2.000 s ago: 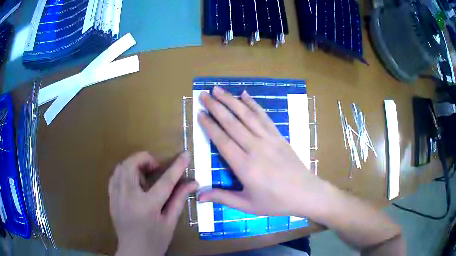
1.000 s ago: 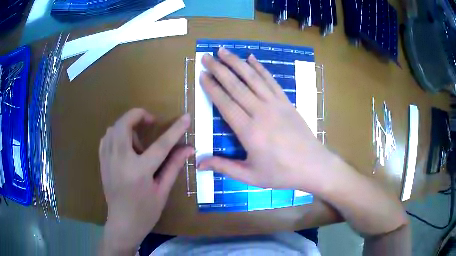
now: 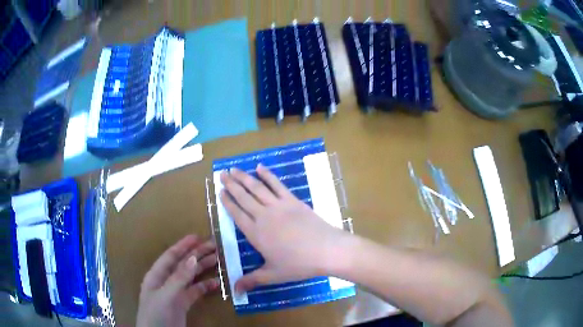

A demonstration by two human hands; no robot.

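A blue solar cell layup [image 3: 281, 295] lies on the table in front of me, slightly turned, with a white strip [image 3: 325, 198] along its right side and another along its left. Thin ribbon bars [image 3: 215, 239] stick out past both side edges. My right hand [image 3: 284, 233] lies flat over the cells and the left white strip, fingers spread, covering the middle. My left hand [image 3: 182, 278] is at the left edge beside the ribbon, fingers curled. Whether it pinches anything cannot be told.
Two crossed white strips [image 3: 150, 167] and a silver ribbon bundle [image 3: 97, 249] lie left, beside a blue tray [image 3: 75, 255]. A cell stack [image 3: 131, 89] and dark cells [image 3: 296, 70] are behind. Short ribbons [image 3: 444, 198], white strips [image 3: 493, 204] and a black rest [image 3: 540, 172] are right.
The view has shifted, showing more of the far side. The layup now appears further left and turned. My left hand has moved slightly down the left edge, fingers more curled; my right hand stays on the layup.
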